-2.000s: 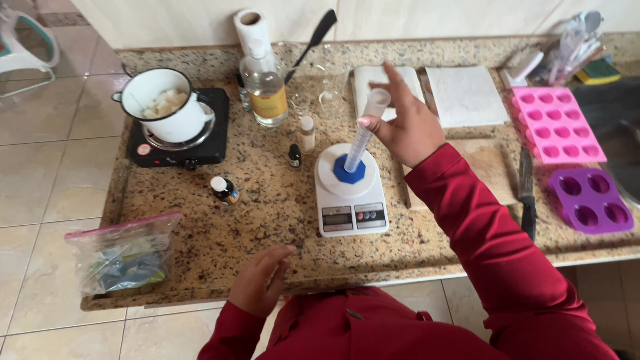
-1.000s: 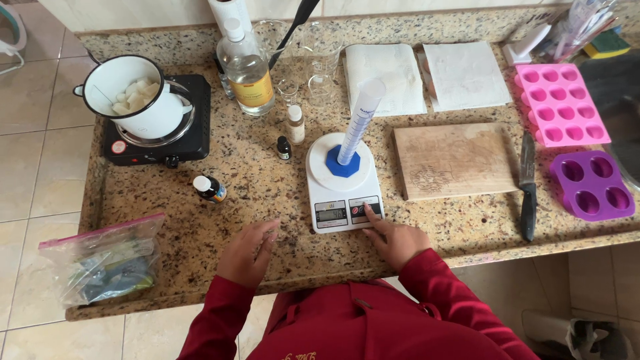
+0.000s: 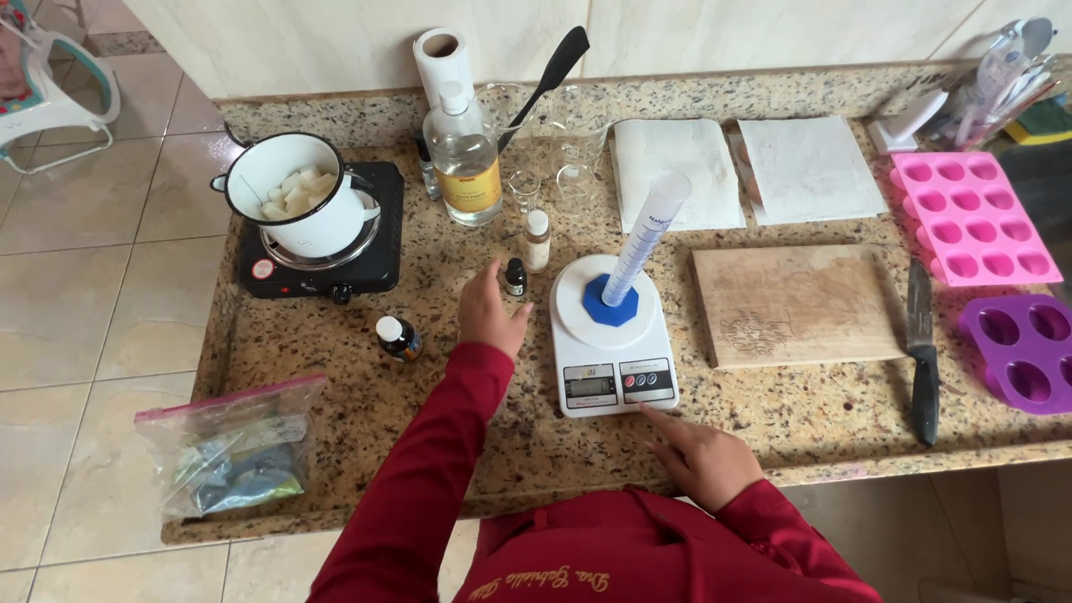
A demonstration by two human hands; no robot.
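A plastic graduated cylinder (image 3: 643, 239) with a blue octagonal base stands on the white plate of a digital kitchen scale (image 3: 578, 360). My right hand (image 3: 708, 456) is at the scale's front edge, index finger extended by the buttons, holding nothing. My left hand (image 3: 494, 314) reaches over the counter left of the scale, fingers apart and empty, beside a small dark bottle with a black cap (image 3: 516, 278). Behind that stands a small bottle with a white cap (image 3: 538, 243). A dark bottle with a white cap (image 3: 399, 339) is left of my left hand.
White chunks fill part of an enamel pot (image 3: 293, 188) on an electric hot plate (image 3: 360, 264). Around lie a large clear bottle (image 3: 469, 180), glass beakers (image 3: 578, 155), a zip bag (image 3: 243, 461), paper towels (image 3: 677, 172), a wooden board (image 3: 796, 310), a knife (image 3: 924, 360) and silicone moulds (image 3: 976, 218).
My right hand has let go of the cylinder, which stands on the scale, and has come down to the scale's front. My left hand has moved forward toward the small bottles.
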